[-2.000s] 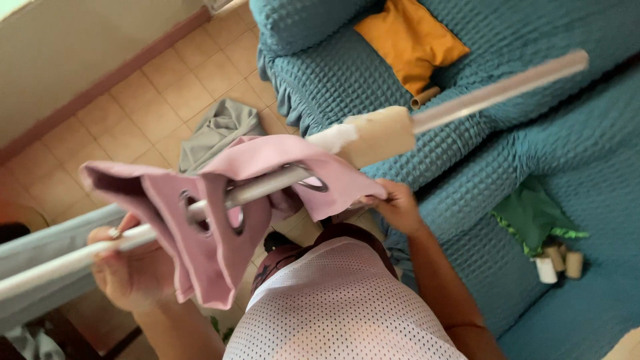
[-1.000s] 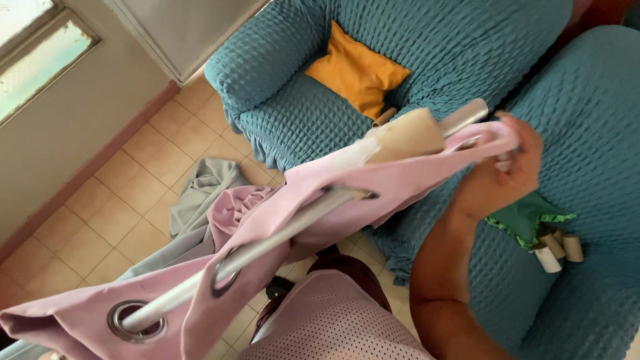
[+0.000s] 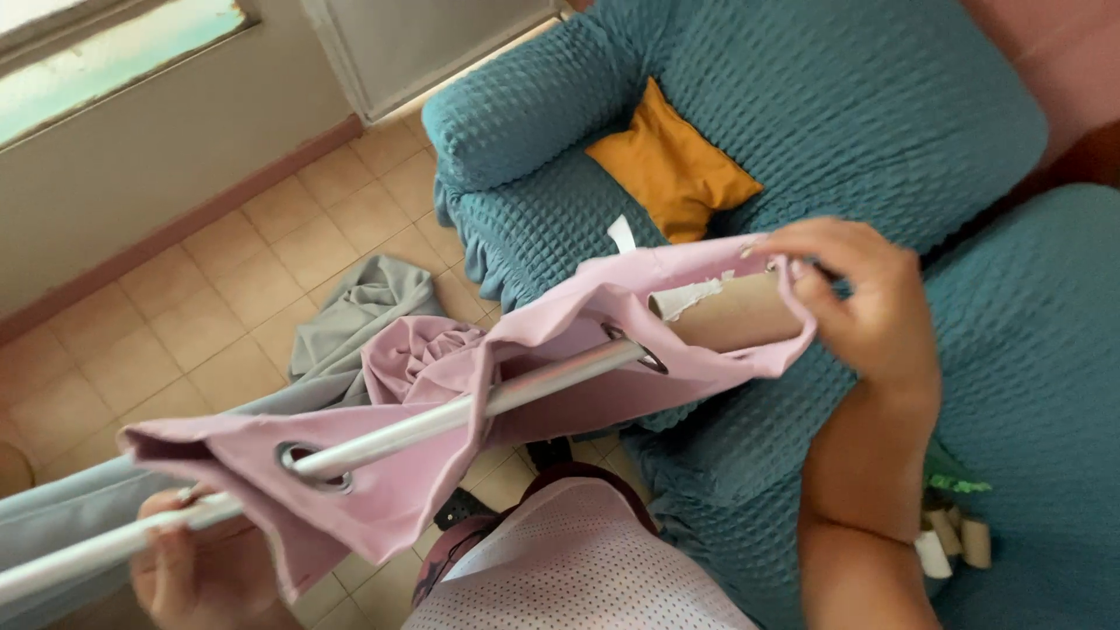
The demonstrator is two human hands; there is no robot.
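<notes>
A white metal curtain rod (image 3: 420, 426) runs from the lower left up through the metal grommets of a pink curtain (image 3: 560, 328). At the lower left, my left hand (image 3: 197, 556) is closed around the rod beside the curtain's folded edge. Farther right, a cardboard tube (image 3: 731, 312) with torn white paper on it lies between the curtain's folds, in line with the rod. My right hand (image 3: 862, 293) pinches the curtain's top edge at the tube's right end; some fingertips are hidden by the cloth. The rod's far end is not visible.
A teal-covered armchair (image 3: 516, 96) bears an orange cushion (image 3: 669, 166). Grey cloth (image 3: 367, 306) lies on the tiled floor (image 3: 201, 306). Several cardboard tubes (image 3: 973, 542) and a green cloth item (image 3: 949, 472) rest on the teal sofa (image 3: 1032, 402) at right.
The cardboard tube, earlier exposed on the rod beyond the cloth, now lies between the curtain's folds. My left hand, out of view one second ago, shows again at the lower left.
</notes>
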